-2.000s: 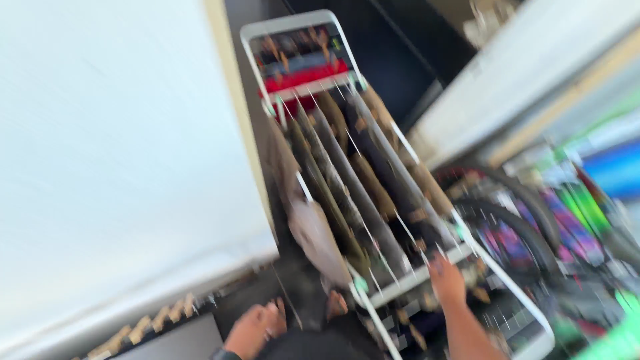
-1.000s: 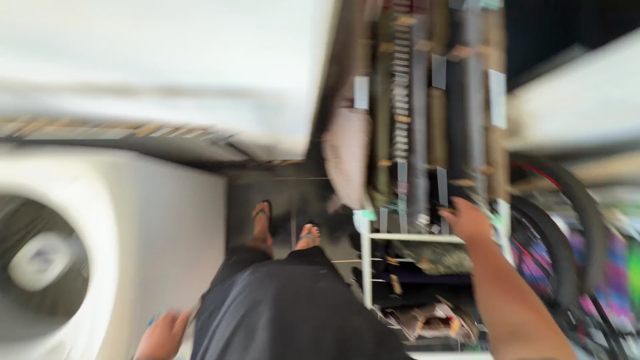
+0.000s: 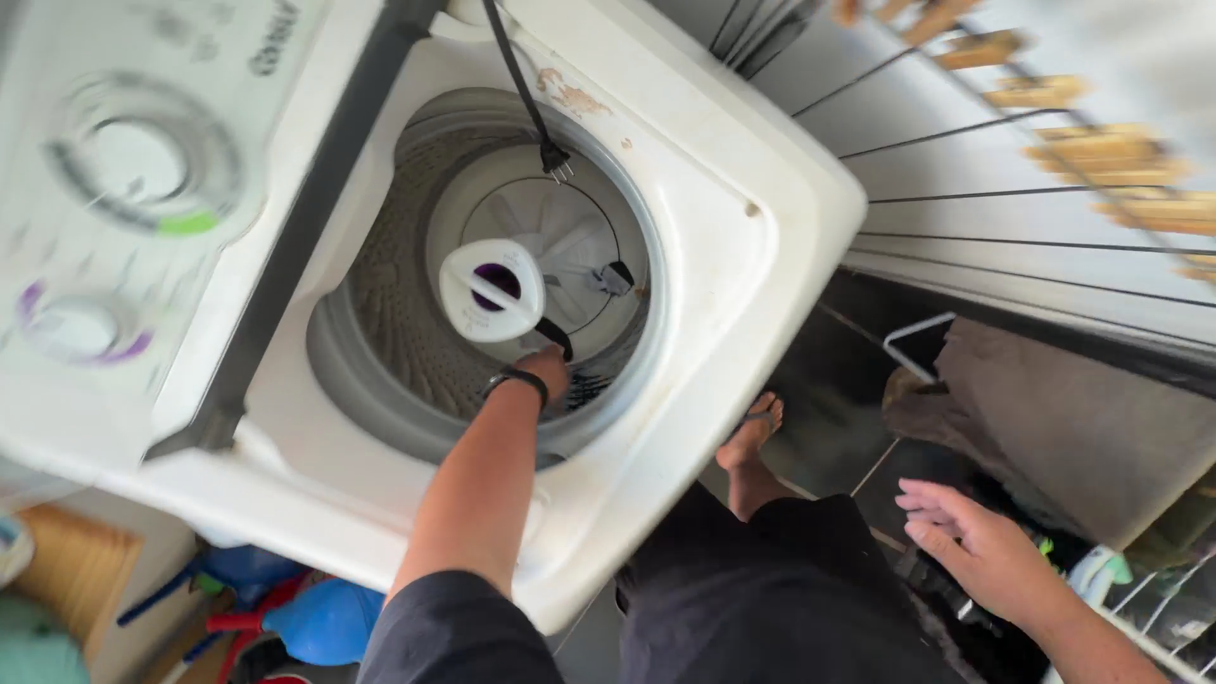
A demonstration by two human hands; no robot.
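A white top-loading washing machine (image 3: pixel 760 237) stands with its lid raised. Inside its drum (image 3: pixel 408 256) reaches my left hand (image 3: pixel 546 375), wearing a dark wristband, close to a dark item beside the white agitator cap (image 3: pixel 492 290); the fingers are partly hidden, so a hold cannot be told. A small grey cloth (image 3: pixel 615 277) lies at the drum's bottom. A black power plug (image 3: pixel 554 160) dangles over the drum on its cord. My right hand (image 3: pixel 959 541) is in the air right of my legs, fingers apart, holding nothing, near the drying rack.
Hung laundry (image 3: pixel 1064 408) covers the drying rack (image 3: pixel 1173 655) at the right. Clothes pegs (image 3: pixel 1107 152) sit on wires at the upper right. Blue and red plastic things (image 3: pixel 328 622) lie at the lower left. My foot (image 3: pixel 750 432) in a flip-flop is beside the machine.
The view has swung left to the washing machine. My left hand is now inside the drum. My right hand, earlier at the drying rack's edge, is now off it.
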